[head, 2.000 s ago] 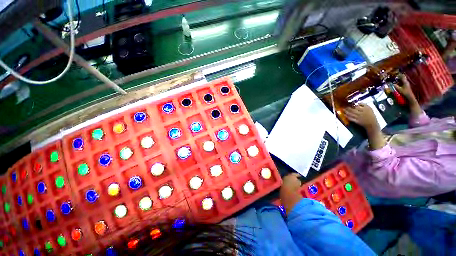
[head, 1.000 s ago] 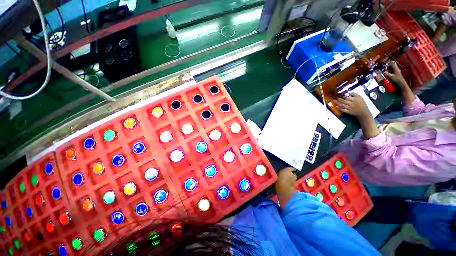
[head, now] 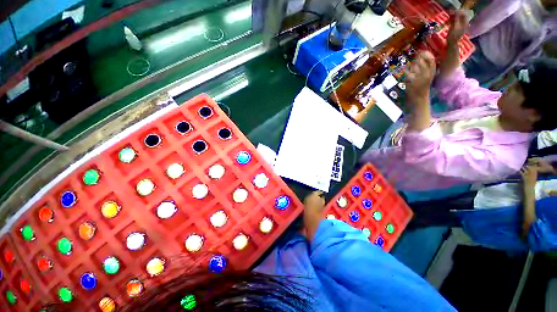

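Observation:
A large red compartment tray (head: pixel 165 189) lies in front of me, with one round unit per pocket in many pockets. Lit units show blue, green, orange, red and white faces. Several dark units (head: pixel 183 127) sit at its far right corner. My right hand (head: pixel 314 210) is beside the tray's right corner, below the white sheets, with its blue sleeve running to the lower right. Its fingers are small and partly hidden, so its grip is unclear. A smaller red tray (head: pixel 398 213) with lit units lies right of my sleeve. My left hand is not in view. Dark hair covers the bottom edge.
White record sheets (head: pixel 310 141) lie beyond my right hand. Past them are a blue control box (head: pixel 327 58), an orange-brown fixture (head: pixel 360 85) and stacked red trays (head: pixel 427 15). A person in pink sits at the right with hands raised. Another person in blue is at the far right.
The view has swung right, so the bench things sit further left. The pink-sleeved hands have lifted off the fixture. Many lit faces have changed colour. My right hand stays beside the tray corner.

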